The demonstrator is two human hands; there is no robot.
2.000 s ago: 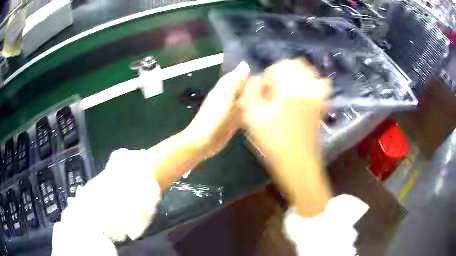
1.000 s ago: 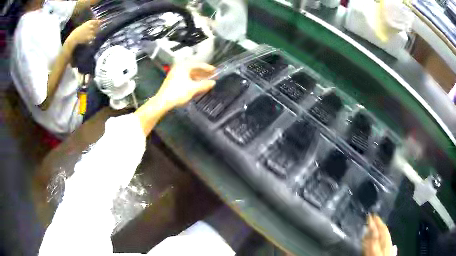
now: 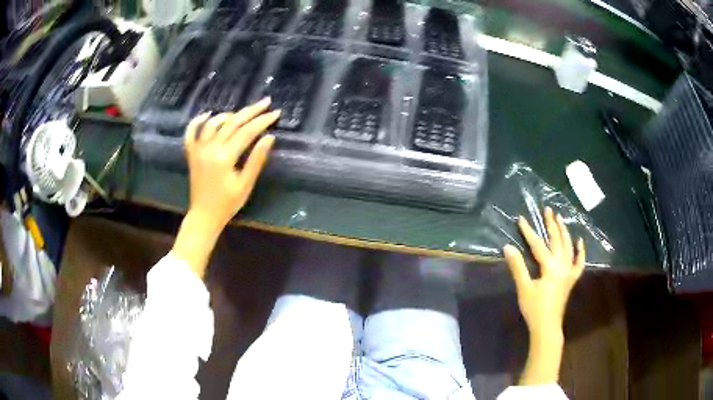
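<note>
A clear phone tray [image 3: 328, 168] lies on the green bench in front of me, with black keypad phones [image 3: 360, 101] in two rows of pockets, keys facing up. The tray's edge looks thick, as if several are stacked. My left hand [image 3: 227, 156] rests with spread fingers on the tray's near left edge. My right hand [image 3: 547, 269] is at the bench's front edge, right of the tray, fingers spread on a clear shiny film [image 3: 539, 205]. I cannot tell whether the fingers pinch it.
A white cloth-like piece [image 3: 585, 185] lies beyond the film. A ribbed clear tray stack [image 3: 692, 187] stands at far right. A small white holder [image 3: 575, 66] is at the back. A white fan [image 3: 53, 160] is at left. Shiny film waste [image 3: 105, 336] lies low at left.
The view has turned and the phone tray now lies level in front of me. My right hand has left the tray's right end and is on the film. My left hand stays at the tray.
</note>
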